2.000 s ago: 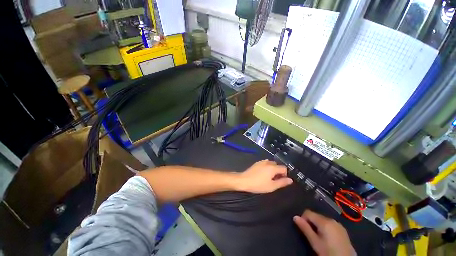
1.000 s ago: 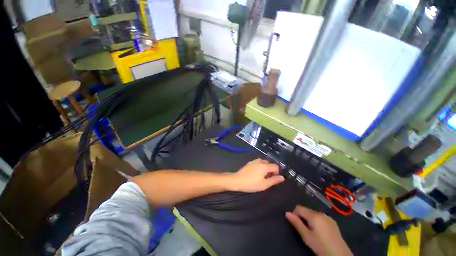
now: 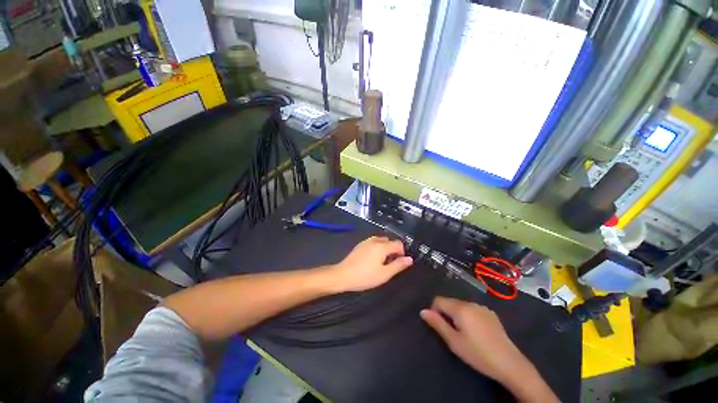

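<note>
Black cables (image 3: 315,340) lie in curved strands on the black table, under my left forearm and towards the mould. My left hand (image 3: 376,263) is palm down, its curled fingertips at the left part of a narrow silver bar (image 3: 431,256) along the mould's front edge. Whether it pinches a cable end is hidden. My right hand (image 3: 466,329) is lower right, over the table, away from the bar. Its fingers are loosely curled, thumb and index tip slightly apart. A thin dark cable in it cannot be told against the black cover.
Blue-handled nippers (image 3: 321,216) lie left of the mould, and scissors with orange-red loops (image 3: 497,277) at its right. The pale green press beam (image 3: 472,206) spans above. More cables drape over the dark green side table (image 3: 181,185). An open cardboard box (image 3: 126,315) is left. A yellow-framed control panel (image 3: 661,138) is right.
The view has turned to the right, so the scene has shifted left and more of the control panel shows. Both hands keep nearly the same places relative to the bar and table.
</note>
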